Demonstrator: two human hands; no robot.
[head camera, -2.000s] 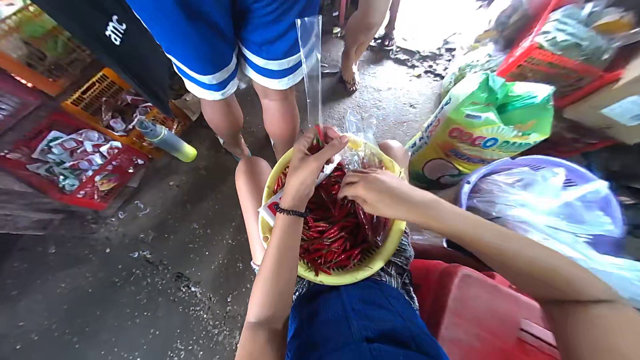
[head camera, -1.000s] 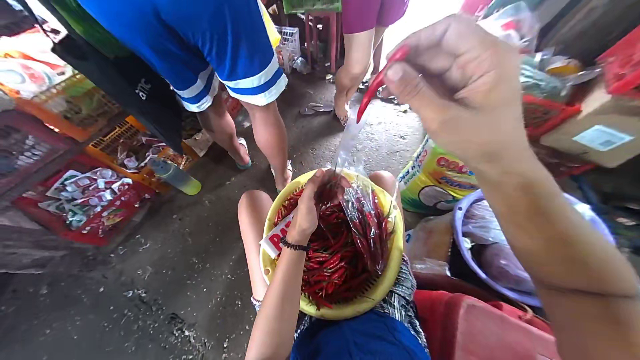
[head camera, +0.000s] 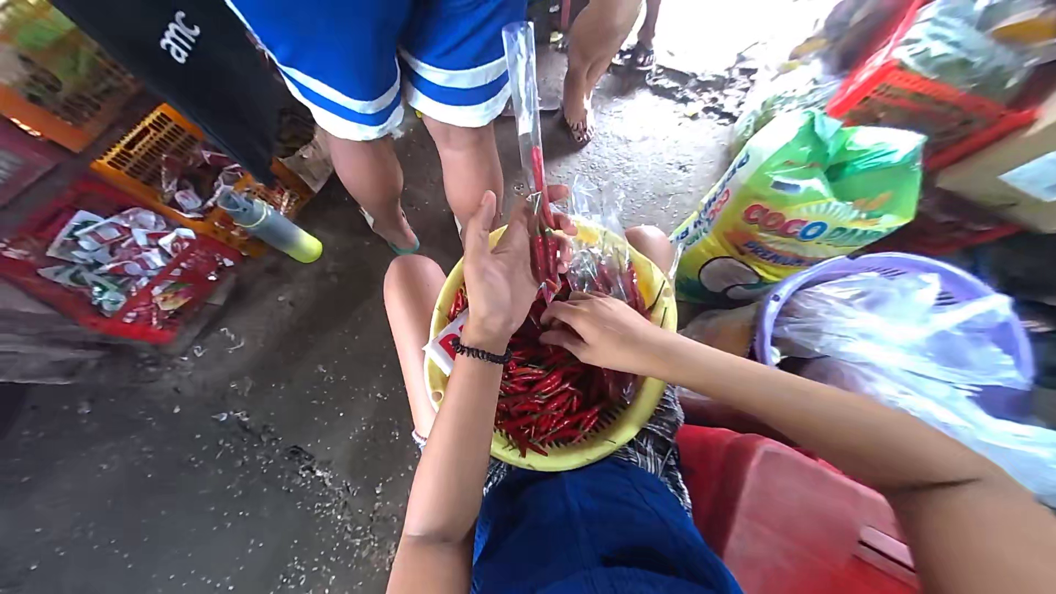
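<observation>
On my lap rests a yellow plastic basket (head camera: 528, 459) holding many red chili peppers (head camera: 549, 396). My left hand (head camera: 507, 264) is closed around a narrow clear plastic bag (head camera: 523, 99) standing upright, with red chilies in its lower part. My right hand (head camera: 598, 332) is low over the basket, its fingertips at the chilies just below the bag; whether they pinch one cannot be told. Filled clear bags of chilies (head camera: 615, 272) lie at the basket's far right side. A white card with red print (head camera: 445, 342) is by the left rim.
A person in blue shorts (head camera: 462, 74) stands just ahead. Red crate (head camera: 157, 330) and orange crate (head camera: 153, 140) with packets are at left. At right are a green and yellow sack (head camera: 767, 223), a purple basket (head camera: 899, 264) with plastic bags, and a red container (head camera: 792, 503).
My right hand, raised high with a red chili one second ago, is down at the basket. The narrow bag stands upright in my left hand, with chilies inside.
</observation>
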